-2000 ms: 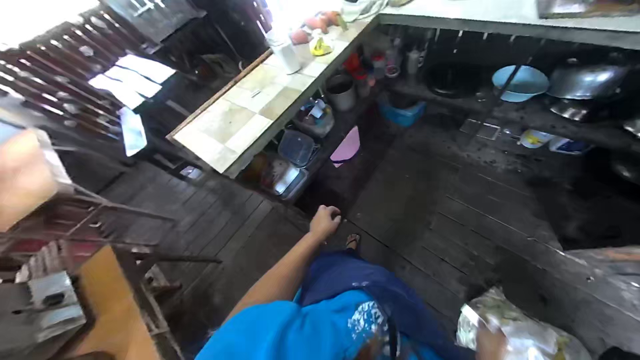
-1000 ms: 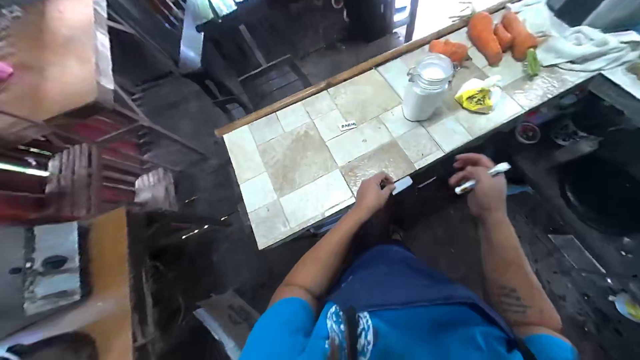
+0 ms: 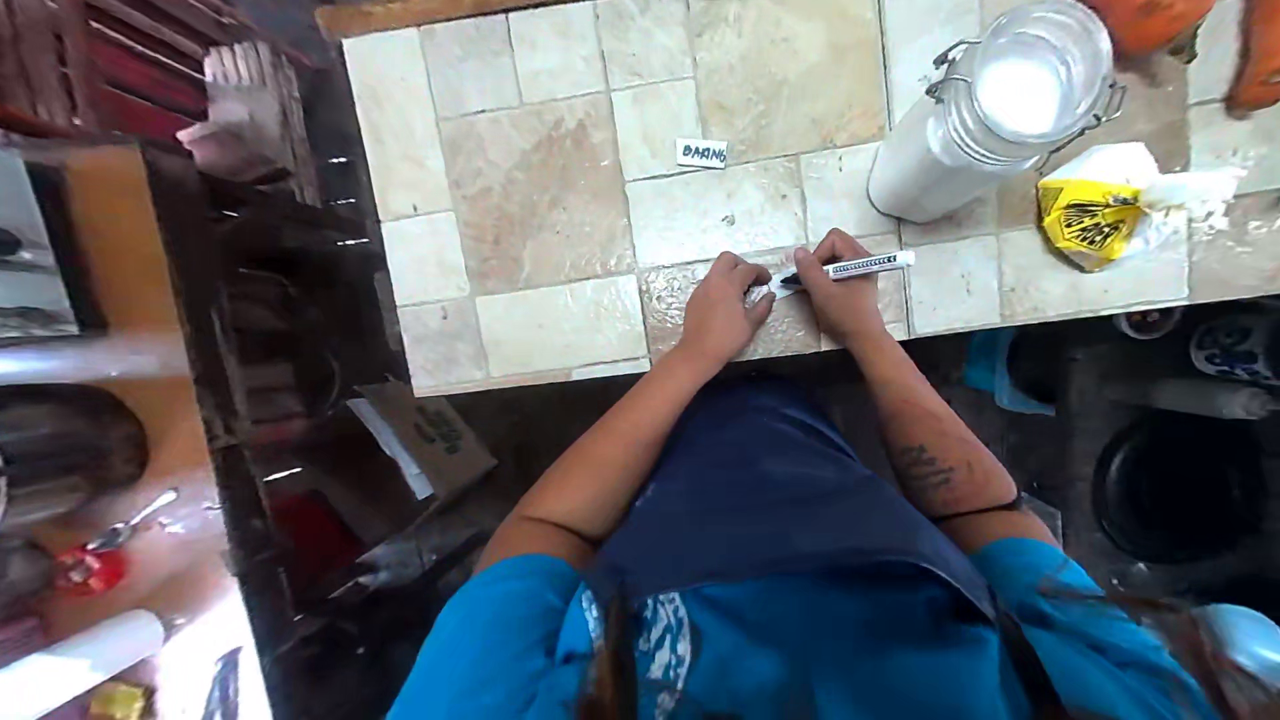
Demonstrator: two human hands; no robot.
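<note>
My right hand (image 3: 842, 290) grips a white marker pen (image 3: 872, 265), its dark tip touching a small white paper slip (image 3: 779, 287) on the tiled counter. With bent fingers, my left hand (image 3: 725, 305) holds the slip's left side against the tiles. Farther back on the counter lies another small paper label (image 3: 702, 153) with handwriting on it. To the right of my hands stands a clamp-lid glass jar (image 3: 960, 130) of white contents, its lid raised. Beside the jar is a knotted plastic bag with yellow print (image 3: 1095, 213).
Orange root vegetables (image 3: 1150, 22) lie at the back right of the tiled counter (image 3: 560, 325). A flattened cardboard piece (image 3: 430, 435) is below the counter on the left. An orange-brown tabletop (image 3: 165, 330) with a spoon (image 3: 132, 522) runs along the far left. A round black basin (image 3: 1180, 485) sits at lower right.
My hands have come together over the counter, and the marker in my right hand now meets the paper slip. The view has moved in closer to the counter.
</note>
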